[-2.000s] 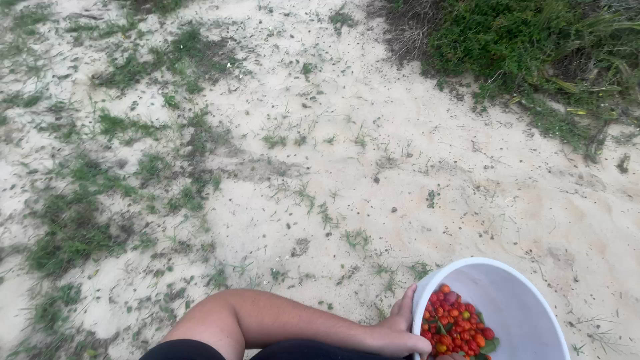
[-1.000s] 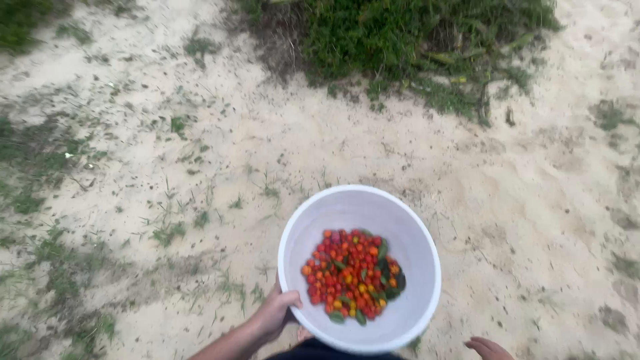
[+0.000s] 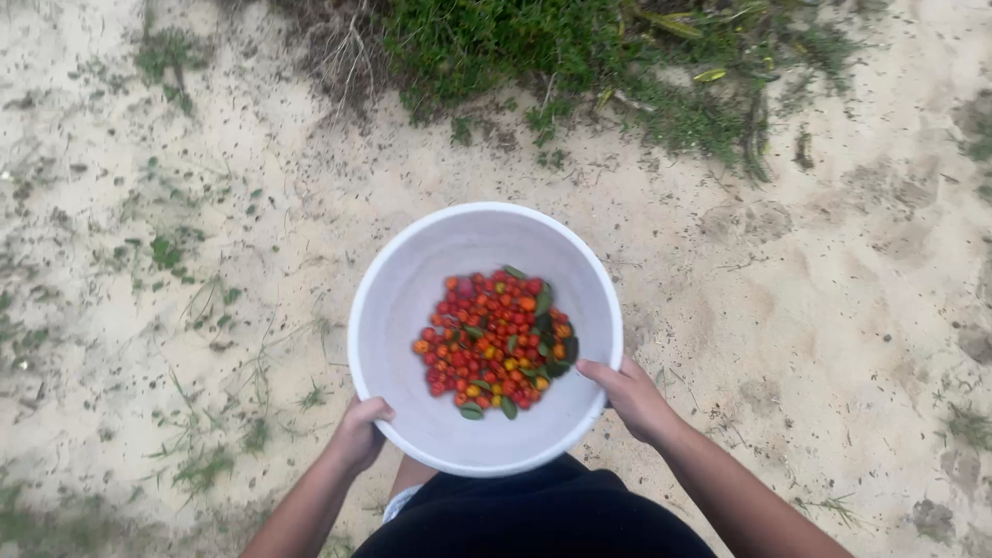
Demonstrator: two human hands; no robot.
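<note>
A white plastic bucket [image 3: 484,457] is in front of my dark top, its open mouth turned up toward the camera. On its bottom lies a heap of small red, orange and yellow fruits [image 3: 496,341], with several green leaves [image 3: 543,301] among them. My left hand [image 3: 361,434] grips the rim at the lower left, its thumb over the edge and its fingers hidden outside. At the right side, my right hand [image 3: 632,395] holds the rim with a digit reaching inside; the other fingers are mostly hidden behind the wall.
Pale sandy ground [image 3: 697,287] surrounds the bucket, with footprints on the right. A low green bush [image 3: 504,46] stands beyond it, beside dry twigs [image 3: 353,62]. Grass tufts [image 3: 203,469] grow at the left.
My right hand, apart from the bucket a second ago, has come onto its rim. My left hand keeps its hold. The view has swung to the right since the oldest frame.
</note>
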